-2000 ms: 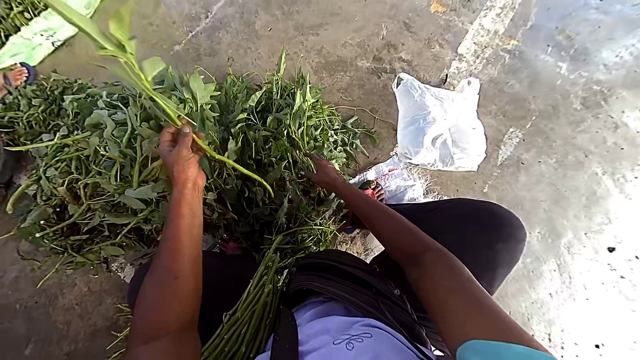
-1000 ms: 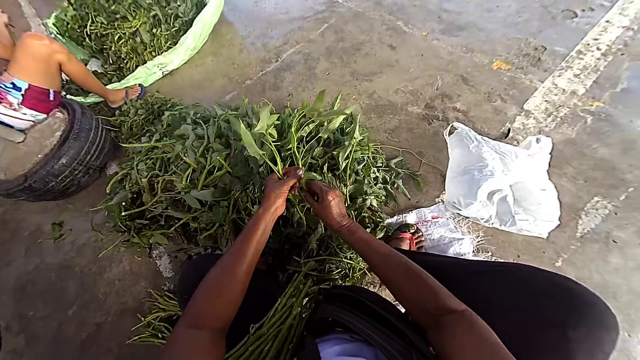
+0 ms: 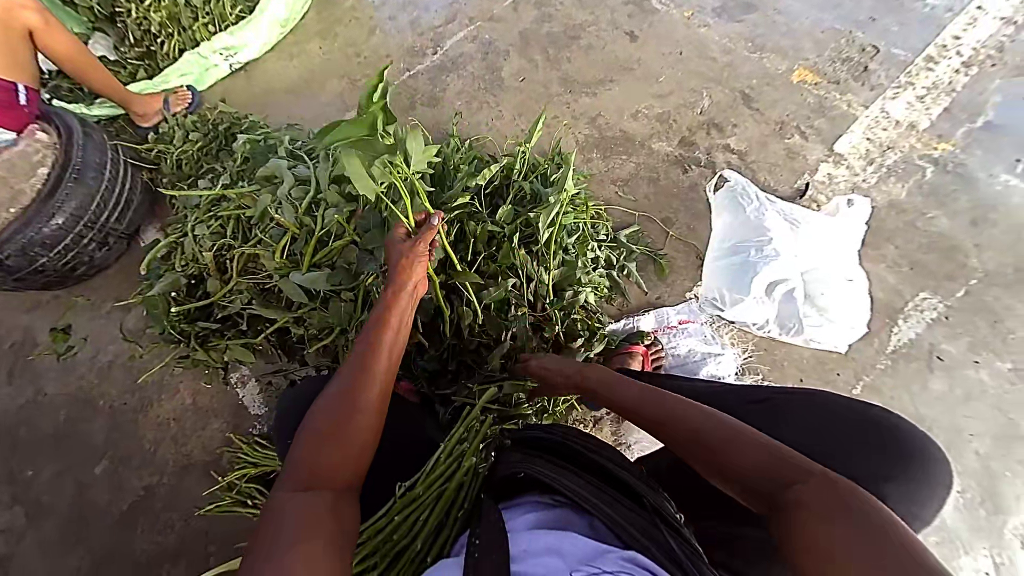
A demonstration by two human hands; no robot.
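My left hand grips a few green leafy stems, their leaves pointing up and away and the stem ends hanging below the fist. Beneath it spreads a large heap of leafy greens, which look like water spinach. Low at the near edge of the heap is my right hand, its fingers partly hidden among leaves; whether they hold anything cannot be told. A bundle of long green stems lies across my lap, beside a black bag at my waist.
A white plastic bag lies on the concrete at the right, next to a white woven sack and my foot in a red-strapped sandal. At the left are a tire, another person's leg, and more greens on a light green sheet.
A second ago my hands were together at the stems over the heap; now they are apart, the left still holding stems and the right lower, near my lap.
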